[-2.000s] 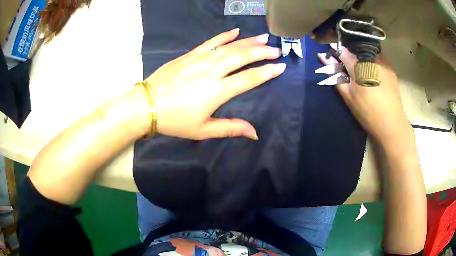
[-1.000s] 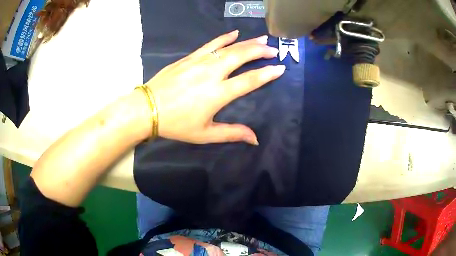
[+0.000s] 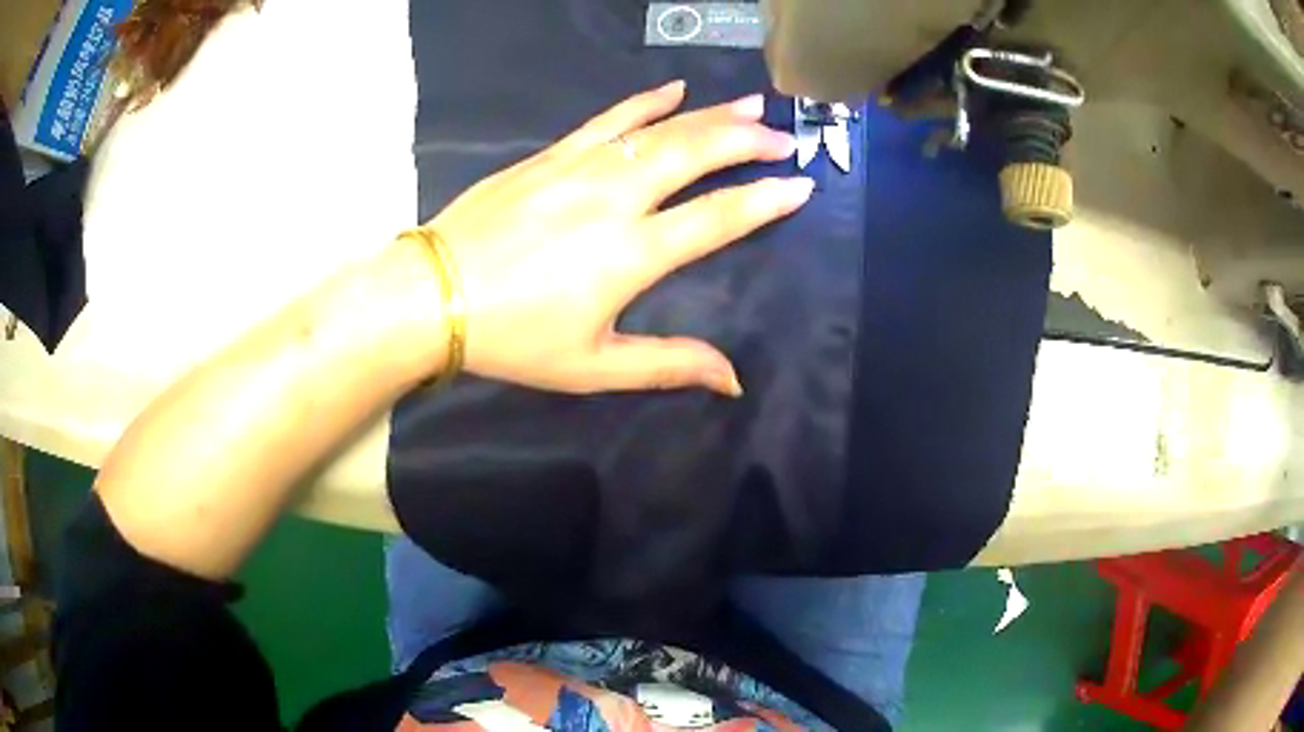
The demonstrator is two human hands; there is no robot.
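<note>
A dark navy jacket front panel (image 3: 944, 401) lies on the machine table, its shinier lining (image 3: 715, 472) on the left. My left hand (image 3: 615, 258) lies flat on the lining with fingers spread, fingertips just left of the silver presser foot (image 3: 822, 143). The foot rests on the cloth near the seam between lining and matte facing. A pale grey label (image 3: 705, 25) shows at the top of the lining. My right hand is out of the picture; only part of the right forearm (image 3: 1258, 679) shows at the lower right edge.
The cream sewing machine head (image 3: 872, 43) stands at the top, with a brass-coloured knob (image 3: 1037, 195) in front. A blue and white box (image 3: 69, 86) and dark cloth (image 3: 43, 250) are at the left. A red stool (image 3: 1180, 622) stands below the table.
My right hand, earlier beside the presser foot with the snips, has left the picture to the lower right. The snips are out of view. My left hand has stayed nearly still.
</note>
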